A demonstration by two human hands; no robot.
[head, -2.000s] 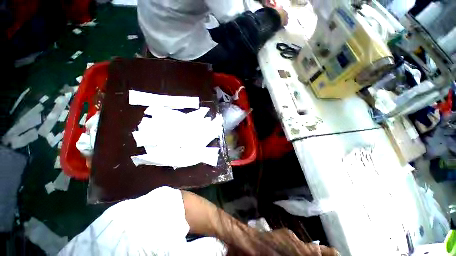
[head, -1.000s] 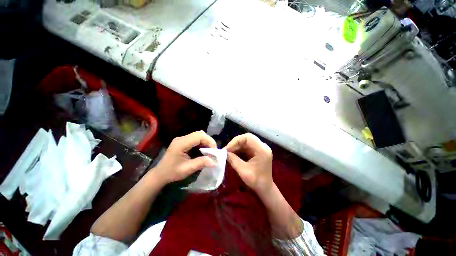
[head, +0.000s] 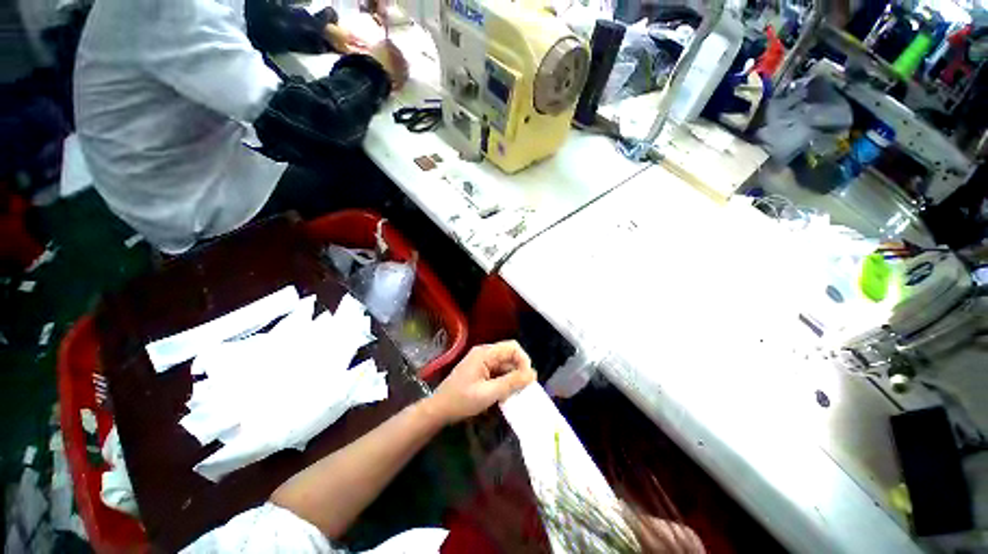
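Note:
My left hand [head: 488, 381] pinches the top end of a white fabric strip [head: 558, 460] above my red-covered lap. The strip hangs down towards the bottom edge. Its lower part is blurred, with yellowish-green and dark streaks over it. My right hand [head: 663, 536] is a blur at the bottom edge beside the strip's lower end; its fingers cannot be made out. White cut pieces [head: 276, 379] lie overlapping on a dark brown board [head: 152, 433] at the left.
A red basket [head: 81, 379] is under the board. A yellow sewing machine [head: 515, 81] and black-handled scissors [head: 417, 117] are on the long white table [head: 650, 314]. A person in white [head: 173, 119] sits at upper left. A black flat rectangle [head: 932, 471] leans at right.
The view swung from board to lap, then partly back left. The small bunched piece between both hands a second ago is now a longer strip hanging from my left hand; my right hand is lower.

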